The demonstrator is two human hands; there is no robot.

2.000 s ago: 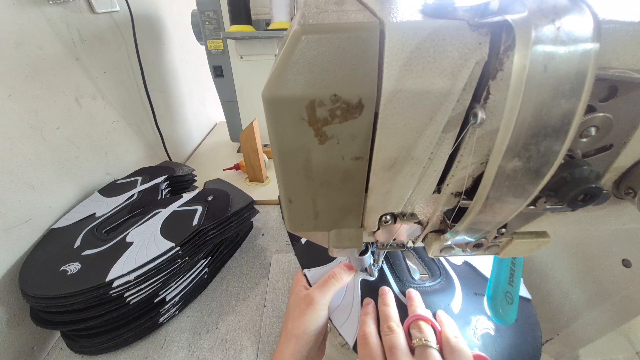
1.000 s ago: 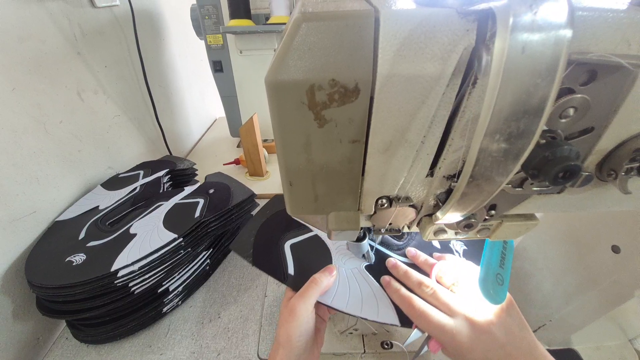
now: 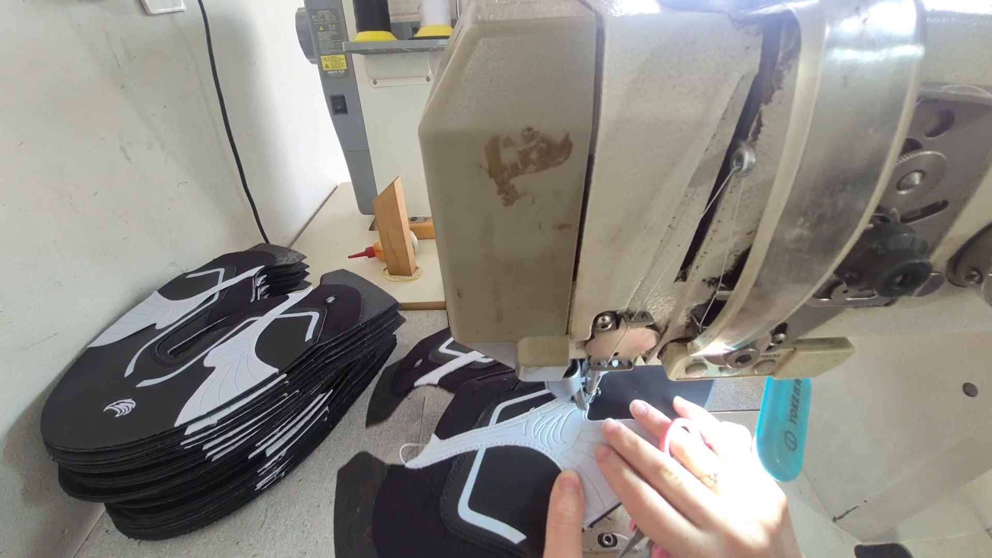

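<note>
A black shoe upper with white overlays [image 3: 504,434] lies flat under the presser foot [image 3: 577,390] of a sewing machine [image 3: 527,178]. My left hand [image 3: 566,511] shows mostly as one finger, its tip pressed on the white overlay just below the foot; the rest is cut off by the frame's bottom edge. My right hand [image 3: 690,480] lies right of the foot, fingers spread flat on the white piece. Pink-handled thread snips [image 3: 682,434] hang on a finger of it, their blades pointing down below the palm. A loose thread loop stands at the overlay's left tip.
A tall stack of similar shoe uppers [image 3: 194,372] stands at the left by the wall. Behind are a wooden block [image 3: 397,229], a red-tipped bottle [image 3: 372,251] and thread cones on another machine [image 3: 395,70]. A turquoise strip [image 3: 783,426] hangs right of my right hand.
The upper has turned and shifted under the foot, and more of it shows at the left. My left hand has moved down and right, closer to my right hand.
</note>
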